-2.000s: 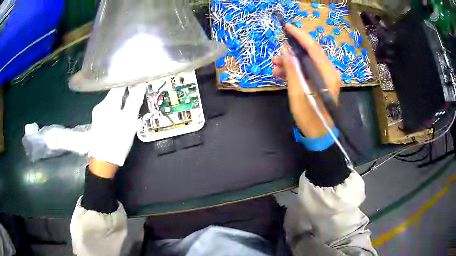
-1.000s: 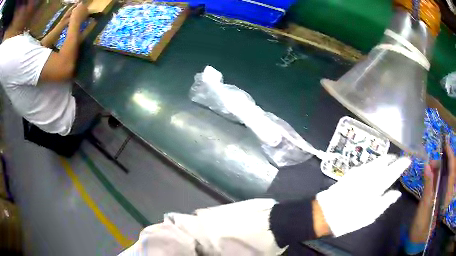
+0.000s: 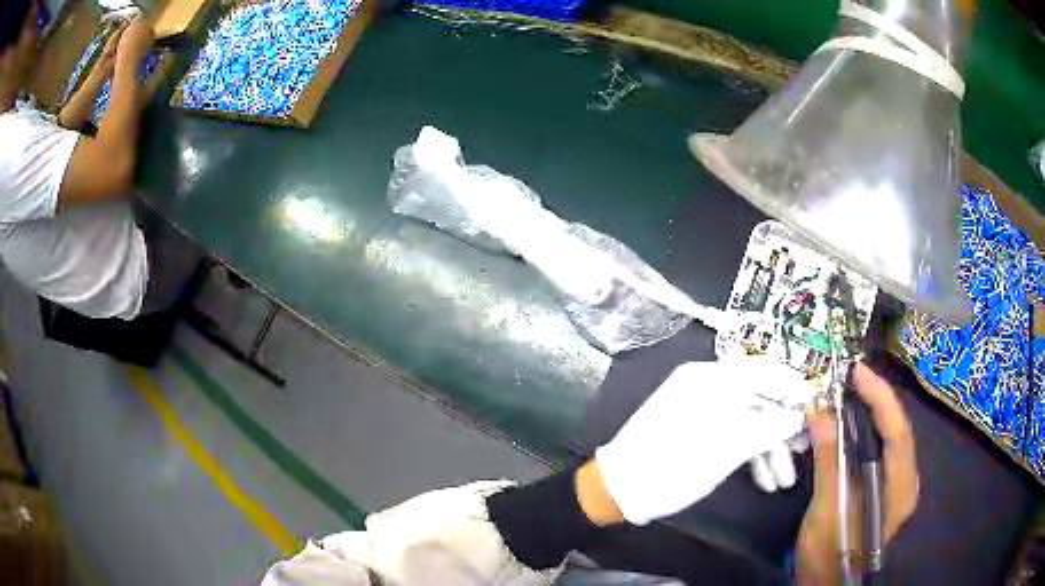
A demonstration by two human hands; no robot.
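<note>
The open white housing (image 3: 743, 258) lies on the black mat, with a green board, thin wires and metal parts inside. My left hand (image 3: 699, 437), in a white glove, is at the housing's near edge. Its fingertips are close to the iron, and I cannot tell whether they hold anything. My bare right hand (image 3: 888, 441) grips the black soldering iron (image 3: 871, 504), which points up over the right part of the housing. The tip's exact contact is too small to tell. A white cord in a clear bag (image 3: 533, 235) runs left from the housing.
A clear fume hood (image 3: 854, 149) hangs over the housing's far right side. A tray of blue components (image 3: 985, 315) is at the right, and a similar tray (image 3: 269, 57) at the far left. A person in a white shirt (image 3: 69, 258) sits at the bench's left end.
The view has swung left. My right hand has come from the component tray to the housing with the iron. My left glove has moved from flat and spread to bent fingers by the housing's near edge.
</note>
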